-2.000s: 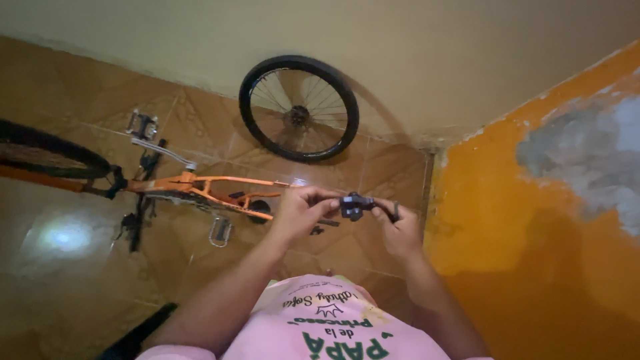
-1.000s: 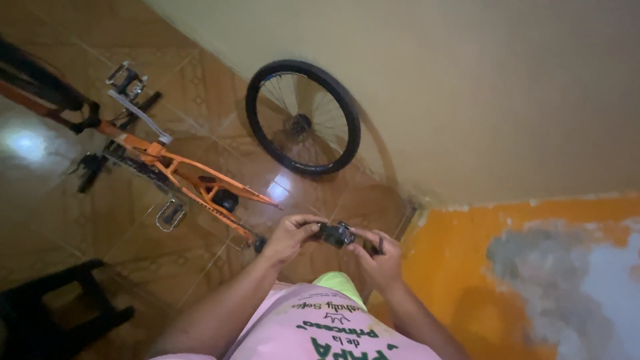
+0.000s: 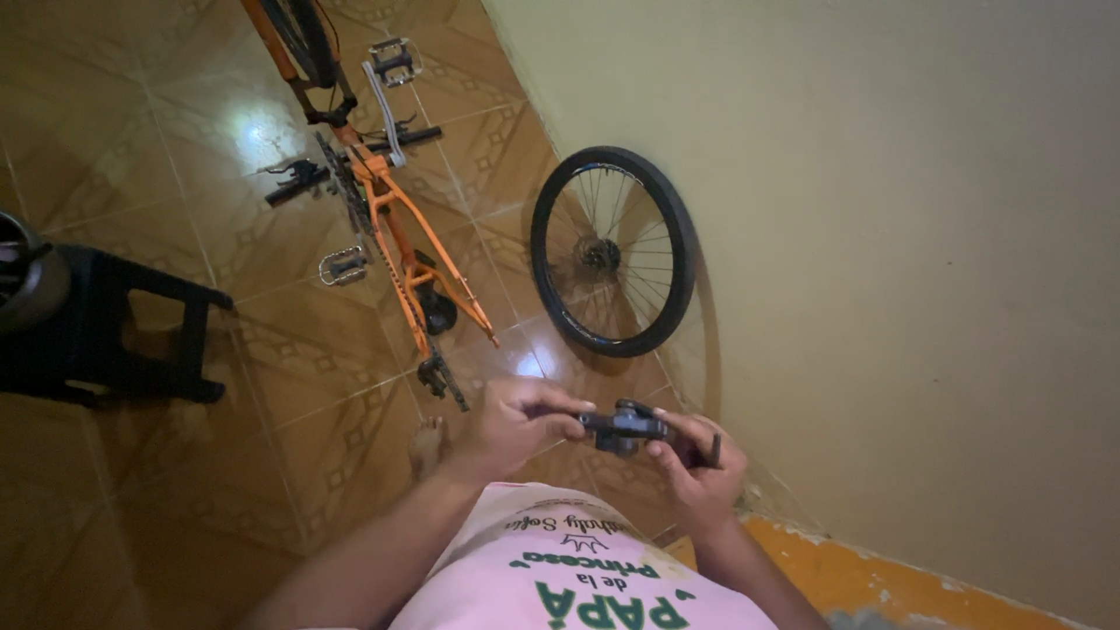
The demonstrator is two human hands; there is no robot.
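Observation:
Between both hands, in front of the pink shirt, is a small dark bicycle part (image 3: 623, 425), perhaps a brake caliper; its exact kind is hard to tell. My left hand (image 3: 528, 426) pinches its left end between thumb and fingers. On its right side my right hand (image 3: 697, 455) grips it, with a thin dark tool or rod (image 3: 716, 450) sticking up by the fingers. An orange bicycle frame (image 3: 398, 219) lies upside down on the floor beyond my left hand, its rear wheel absent from the dropouts. A loose wheel with a black tyre (image 3: 687, 254) leans on the wall.
A black plastic stool (image 3: 166, 271) stands at the left with a metal pot (image 3: 44, 284) on it. Pedals (image 3: 343, 265) and handlebar ends stick out from the bicycle. The pale wall (image 3: 875, 262) rises at the right above the tiled floor (image 3: 306, 350).
The view has turned, bringing the stool and pot in at the left. Both hands still hold the dark part, which now shows at a different angle.

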